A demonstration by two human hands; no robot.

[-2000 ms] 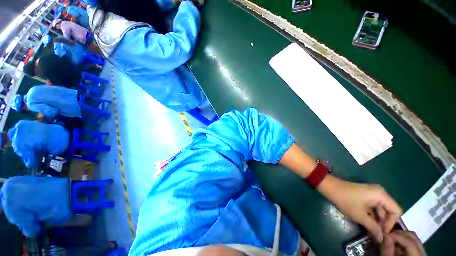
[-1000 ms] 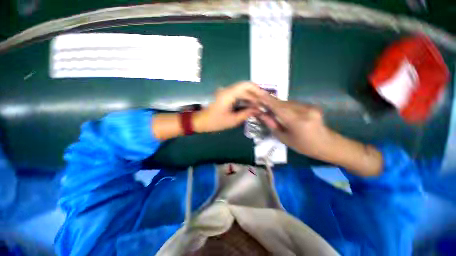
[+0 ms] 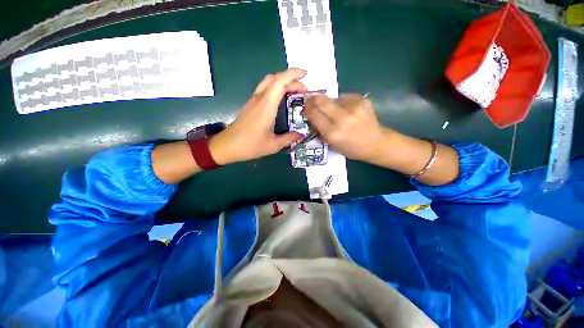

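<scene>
The phone unit [image 3: 309, 155], with a pale purplish rim and green board, lies on the long white adhesive sheet [image 3: 310, 54], whose far end shows grey shapes. My left hand [image 3: 257, 125] holds the phone's left side, thumb and fingers around its edge. My right hand [image 3: 346, 125] is over the phone's upper right, fingers pinched together at its inside. A thin pointed tip shows beside the right hand, probably tweezers; most of it is hidden by the fingers.
Spare sticker sheets [image 3: 115, 72] with rows of grey shapes lie at the left. A red bin [image 3: 522, 64] holding white speckled pieces stands at the right. A small white scrap [image 3: 446, 125] lies near it. A clear-blue plastic strip [image 3: 562, 109] lies at the far right.
The view has swung from the left side of the line to the bench in front of me. The right hand has come down over the phone, which now lies flatter and shows more clearly.
</scene>
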